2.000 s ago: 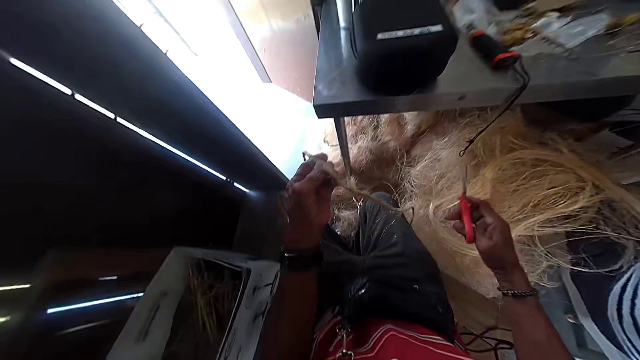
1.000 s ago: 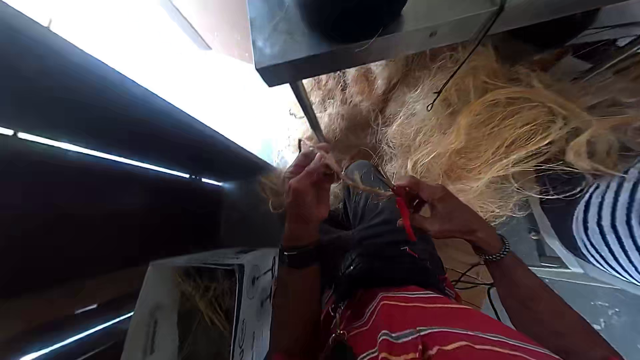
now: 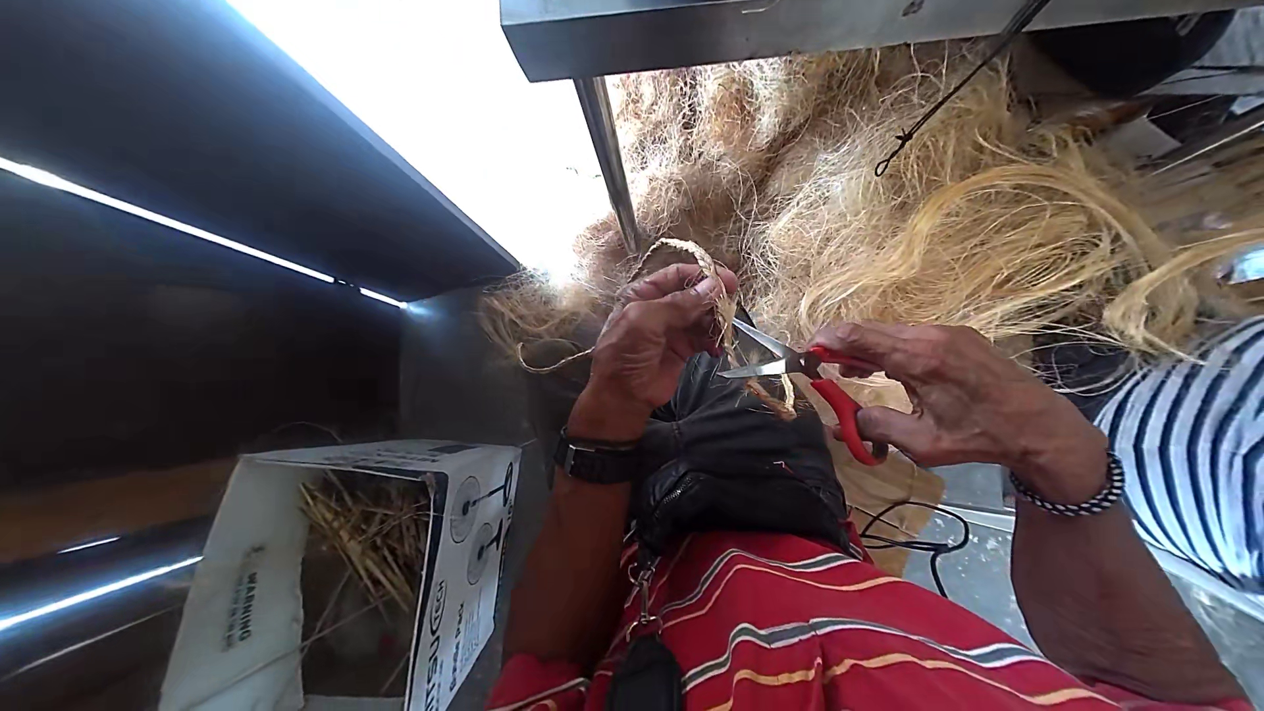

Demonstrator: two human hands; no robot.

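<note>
My left hand point(image 3: 657, 341) pinches a braided natural-fibre cord point(image 3: 691, 252) that arches over the fingertips and hangs down beside them. In my right hand point(image 3: 948, 395) is a pair of scissors point(image 3: 841, 410) with red handles, fingers in the loops. Their blades are spread, one on each side of the hanging cord, just right of my left fingers. The cord's lower end point(image 3: 775, 398) curls below the blades. Whether the blades touch the cord cannot be told.
A large heap of pale loose fibre point(image 3: 889, 217) lies beyond my hands, under a metal table point(image 3: 691, 35) with a metal leg point(image 3: 607, 163). A white box point(image 3: 272, 553) holding straw-like pieces stands lower left. A person in a striped garment point(image 3: 1190, 444) is at right.
My right hand has brought the scissors leftward from over the fibre heap to the cord at my left hand. The view has shifted, and the table edge sits higher in it.
</note>
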